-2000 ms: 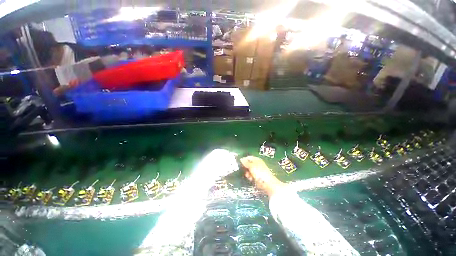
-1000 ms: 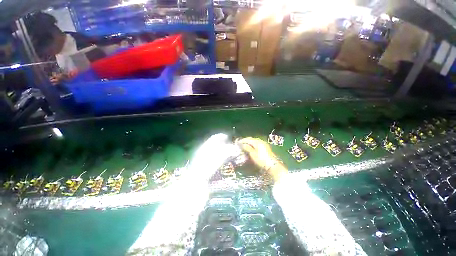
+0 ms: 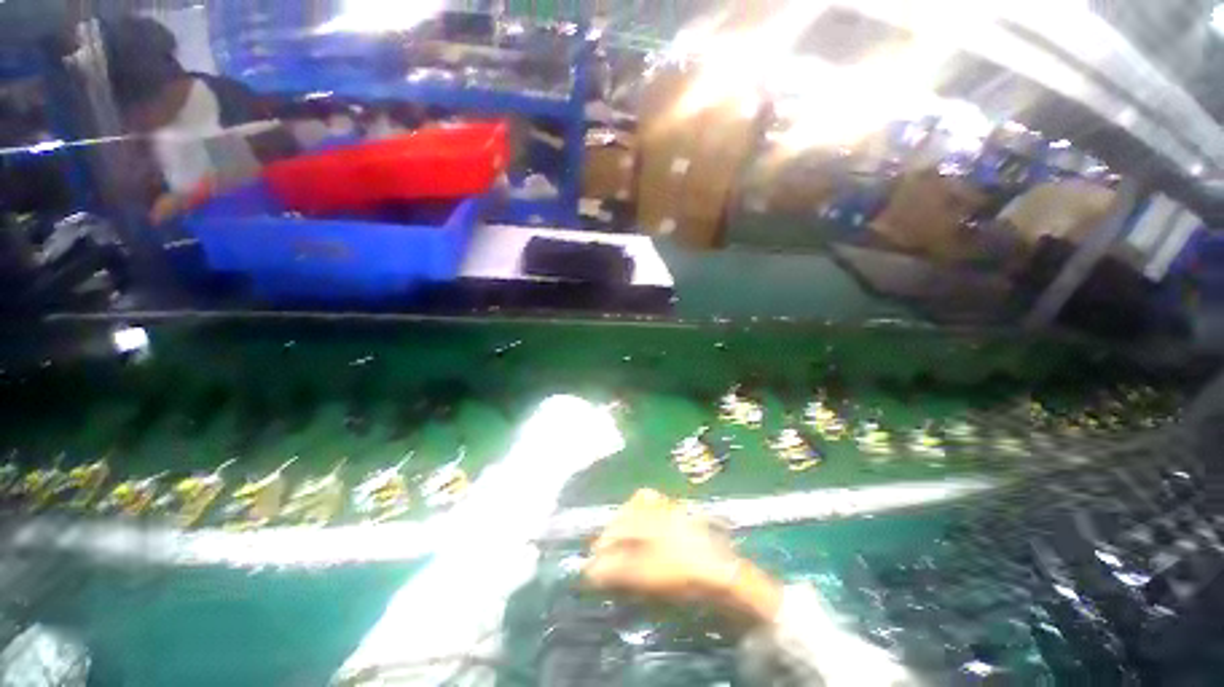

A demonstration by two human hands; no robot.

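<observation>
My left hand (image 3: 575, 432) is bright white and overexposed, over the green belt (image 3: 537, 362); its fingers and anything in them cannot be made out. My right hand (image 3: 671, 548) is blurred, with curled fingers, over the clear blister tray (image 3: 591, 631) in front of me; whether it holds something is hidden. Small yellowish circuit boards with thin wires stand in a row on the belt at left, one of them (image 3: 383, 490) near my left forearm. More circuit boards (image 3: 697, 456) sit on the belt right of my left hand.
A pale edge rail (image 3: 859, 497) runs between belt and bench. Glossy dark trays (image 3: 1128, 537) lie at right. Across the belt are a blue bin (image 3: 336, 252) with a tilted red bin (image 3: 389, 167), and a black block (image 3: 577, 259) on a white board. A person (image 3: 188, 128) is at upper left.
My hands were close together over the belt and are now apart. My right hand has come back toward me over the tray. The view has shifted and blurred.
</observation>
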